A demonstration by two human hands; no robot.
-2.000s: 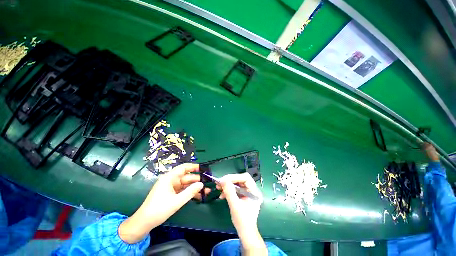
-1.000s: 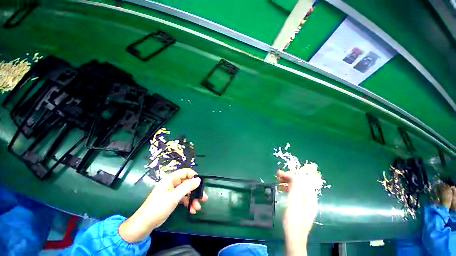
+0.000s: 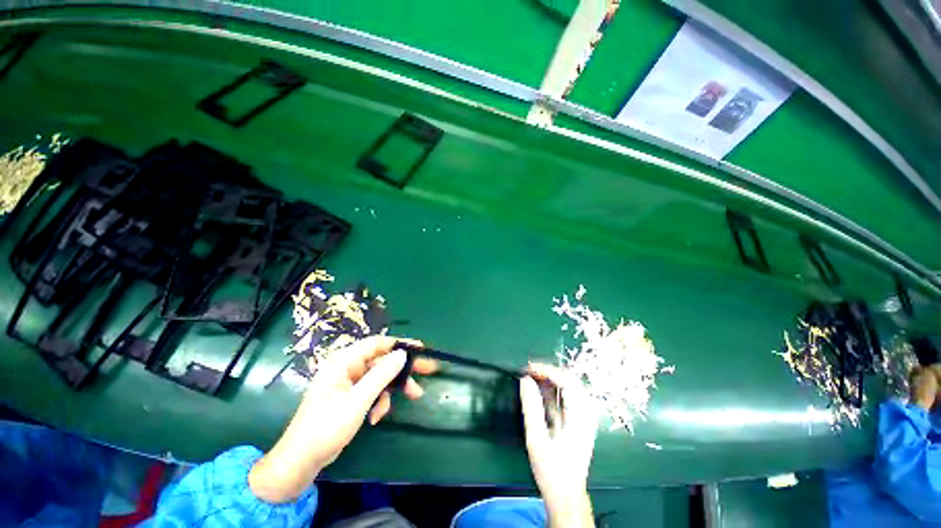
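A black phone frame (image 3: 464, 361) is held level between my two hands, close in front of me. My left hand (image 3: 346, 397) grips its left end between thumb and fingers. My right hand (image 3: 559, 418) holds its right end, with the thumb on the near side. The frame looks slightly blurred, and its ends are partly hidden by the fingers. I see no hand tool clearly. A yellow-and-black strip heap (image 3: 332, 318) lies just beyond my left hand. A white slip heap (image 3: 619, 366) lies beside and beyond my right hand.
A large black frame stack (image 3: 175, 242) lies at the left, with cream pieces (image 3: 21, 177) beyond it. Single frames (image 3: 400, 151) lie along the far side by the metal rail. At far right are a mixed heap (image 3: 825, 356) and another person's hand and blue sleeve (image 3: 908, 449).
My right hand has come back from the white heap and taken the frame's right end. The frame has tilted up. The spaced frames along the far side have shifted left.
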